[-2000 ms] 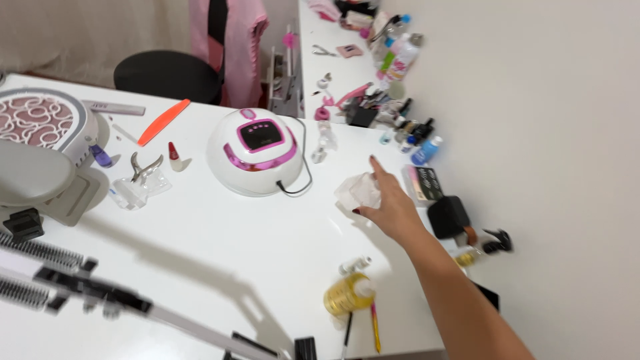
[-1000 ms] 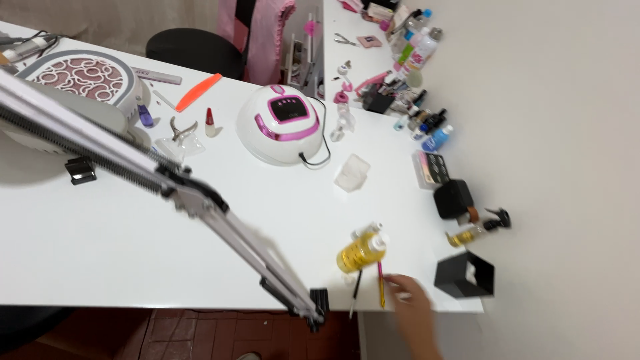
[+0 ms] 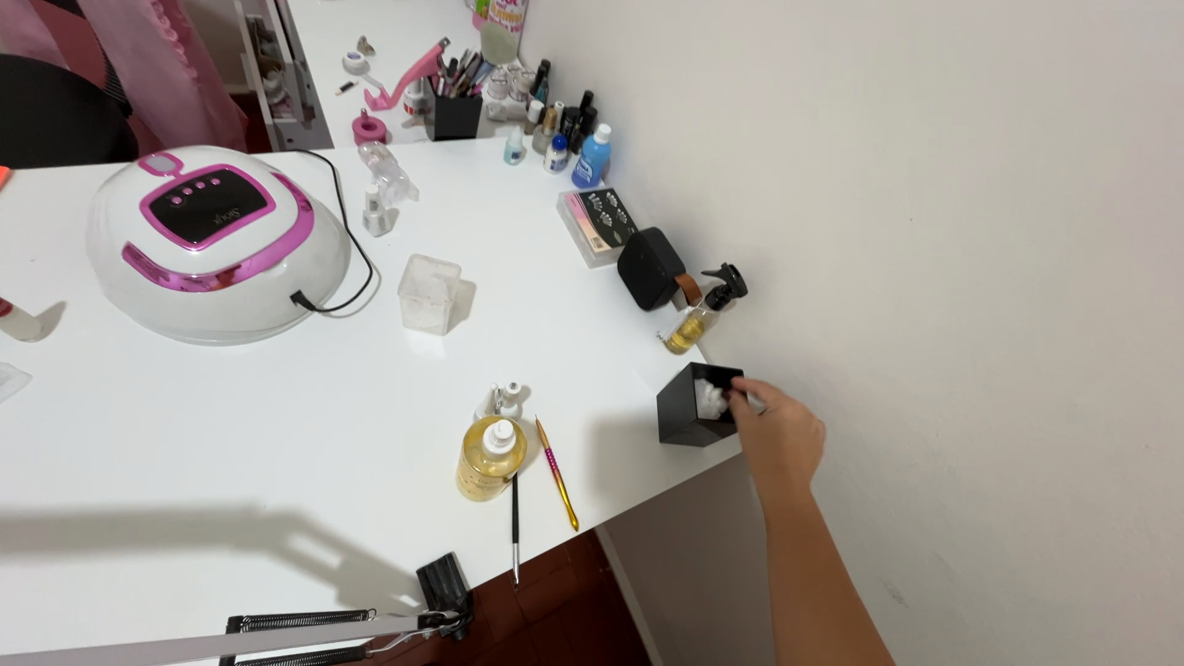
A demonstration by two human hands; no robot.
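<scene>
My right hand (image 3: 779,433) reaches over the black square holder (image 3: 680,410) at the table's right corner. Its thumb and forefinger are at the holder's mouth, beside white cotton (image 3: 710,399) inside; whether they pinch any cotton cannot be told. A clear spray bottle with yellow liquid (image 3: 685,330) and a black speaker (image 3: 650,268) stand just behind the holder. To the left are a pump bottle of yellow liquid (image 3: 491,460), a yellow and pink brush (image 3: 556,474) and a black-handled tool (image 3: 515,532). A translucent square container (image 3: 430,293) stands farther back. My left hand is out of view.
A white and pink nail lamp (image 3: 217,245) with a black cord sits at the left. Polish bottles, a blue bottle (image 3: 592,157) and a flat case (image 3: 597,226) line the wall side. A lamp arm's clamp (image 3: 445,592) grips the near edge.
My right hand has moved from the translucent container, past the brush by the pump bottle, to the black holder. The view has shifted to the right and closer.
</scene>
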